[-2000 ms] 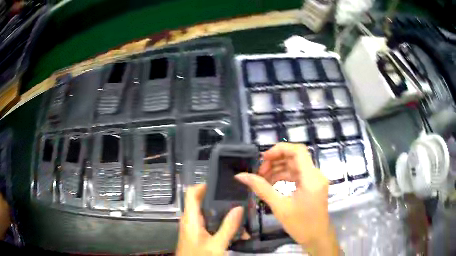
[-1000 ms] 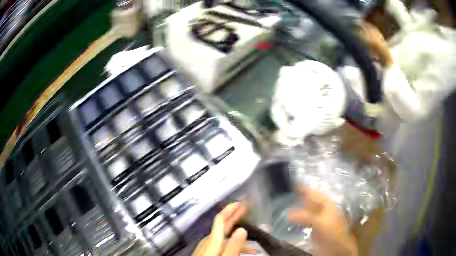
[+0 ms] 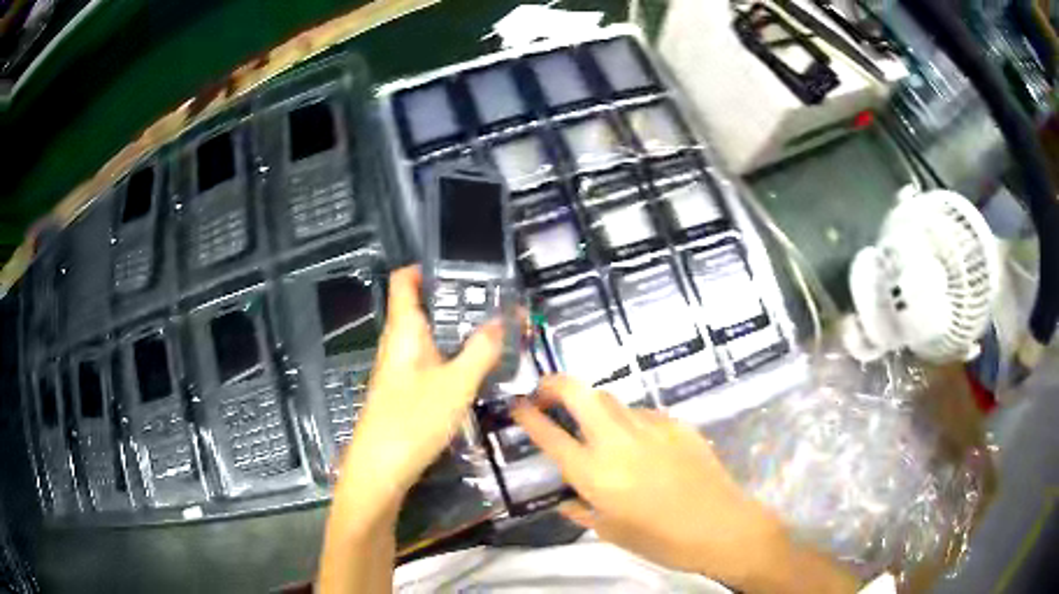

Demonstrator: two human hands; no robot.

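My left hand (image 3: 412,383) holds a dark grey keypad phone (image 3: 468,250) upright, screen and keys facing me, over the left part of the lens tray (image 3: 755,389). My thumb lies on the lower keys. My right hand (image 3: 621,464) is just below and right of the phone, fingers partly bent over the tray's lower edge. A small pale patch shows between its fingertips and the phone's bottom; I cannot tell if the fingers hold anything. The phone blister tray (image 3: 197,511) on the left holds two rows of phones.
A white box (image 3: 743,104) with a red light and black frames on top stands at the upper right. A white fan (image 3: 935,279) is at the right, above crinkled clear film (image 3: 859,453). A white cloth (image 3: 546,23) lies beyond the lens tray; a thick black hose (image 3: 1005,128) curves at upper right.
The view has swung right and back. My left hand now holds the phone up over the lens tray. My right hand has moved from beside the film heap to below the phone.
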